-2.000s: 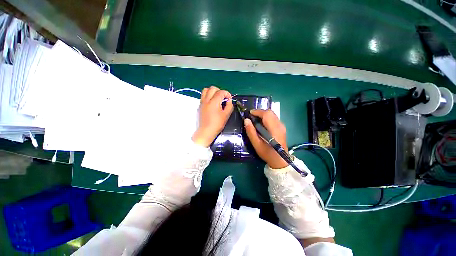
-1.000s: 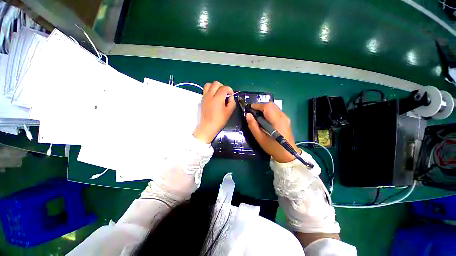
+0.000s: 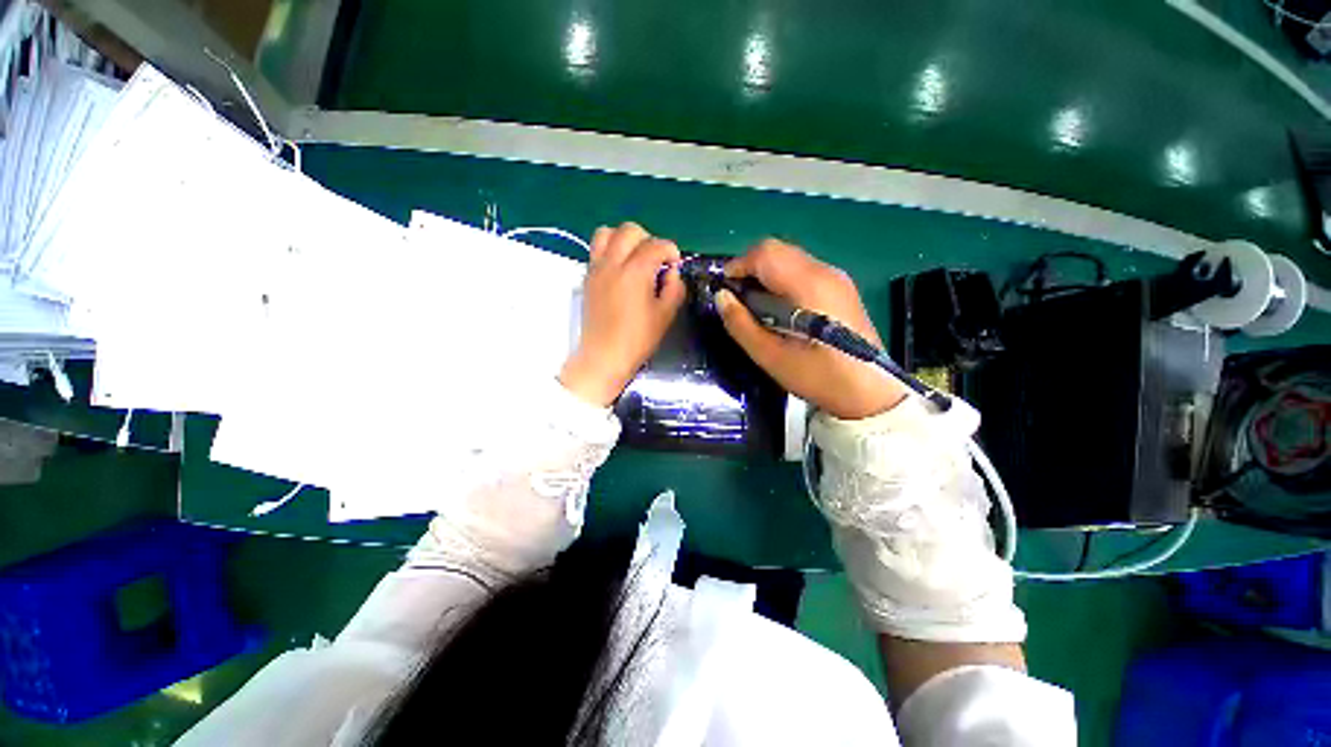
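The glossy black solar panel (image 3: 683, 394) lies on the green bench mat, with a white edge showing at its lower right. My left hand (image 3: 628, 314) pinches the end of the thin white lead wire (image 3: 548, 235) at the panel's top edge. My right hand (image 3: 818, 333) holds the black soldering iron (image 3: 839, 339) like a pen. The iron's tip is close to my left fingertips at the panel's top; whether it touches the wire cannot be told. My fingers hide part of the panel.
White-backed panels with leads (image 3: 321, 336) overlap at left. The stand (image 3: 942, 317) with its sponge, a black box (image 3: 1073, 409), two white reels (image 3: 1238, 288) and a fan (image 3: 1292, 438) are at right. The conveyor's pale rail (image 3: 701, 164) runs behind. A blue stool (image 3: 117, 613) is at lower left.
My right hand has moved up and right, and the soldering iron lies flatter. My left hand keeps its pinch at the panel's top edge. The whole view has shifted slightly.
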